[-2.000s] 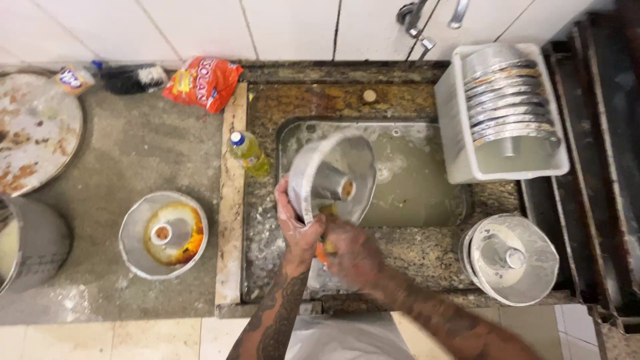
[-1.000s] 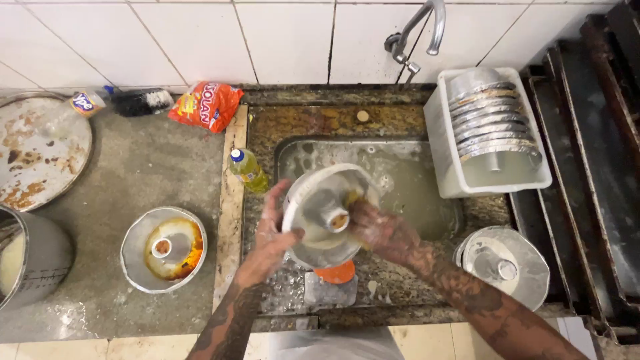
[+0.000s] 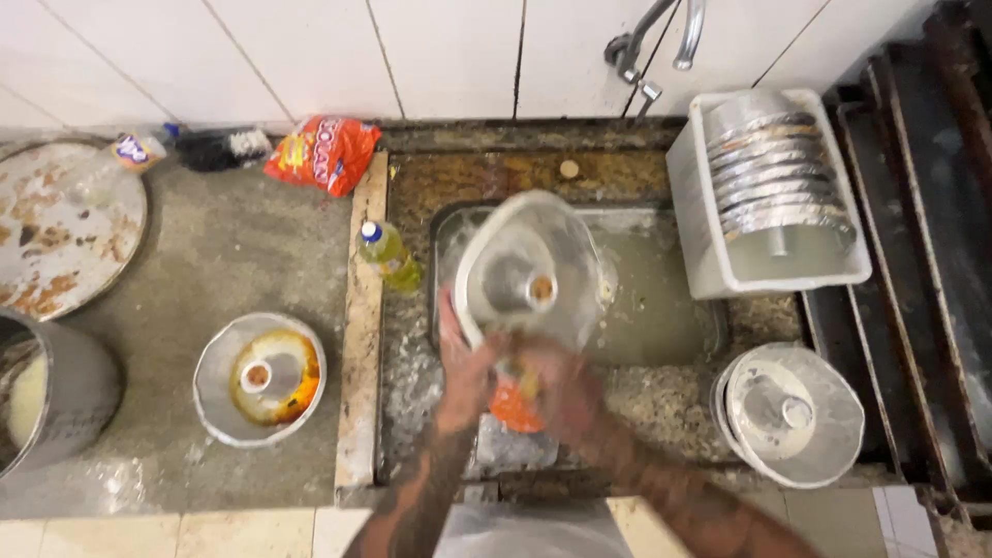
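Observation:
An aluminum tube cake pan (image 3: 504, 271) is tilted over the near left part of the sink (image 3: 651, 310), which holds cloudy water. My left hand (image 3: 463, 372) grips its left, lower rim. My right hand (image 3: 562, 387) is blurred at the pan's near rim, with a yellowish scrubber (image 3: 529, 384) partly visible at its fingers. Below the hands, an orange object (image 3: 513, 407) lies beside a pale block (image 3: 515, 446). A bottle of yellow-green liquid (image 3: 391, 257) stands left of the sink. Another tube pan (image 3: 260, 380) with brown and orange residue sits on the left counter.
Several tube pans stand in a white plastic bin (image 3: 783, 283) at right, and stacked tube pans (image 3: 790, 415) sit below it. Dark trays (image 3: 891, 256) line the right edge. A faucet (image 3: 635, 66) is on the wall. A large pot (image 3: 58, 395) and stained round tray (image 3: 70, 225) occupy the left.
The pan's opening turned towards the camera, and the right hand went from the rim to the pan's inside a second ago; now it is back at the near rim. The left hand stays on the pan.

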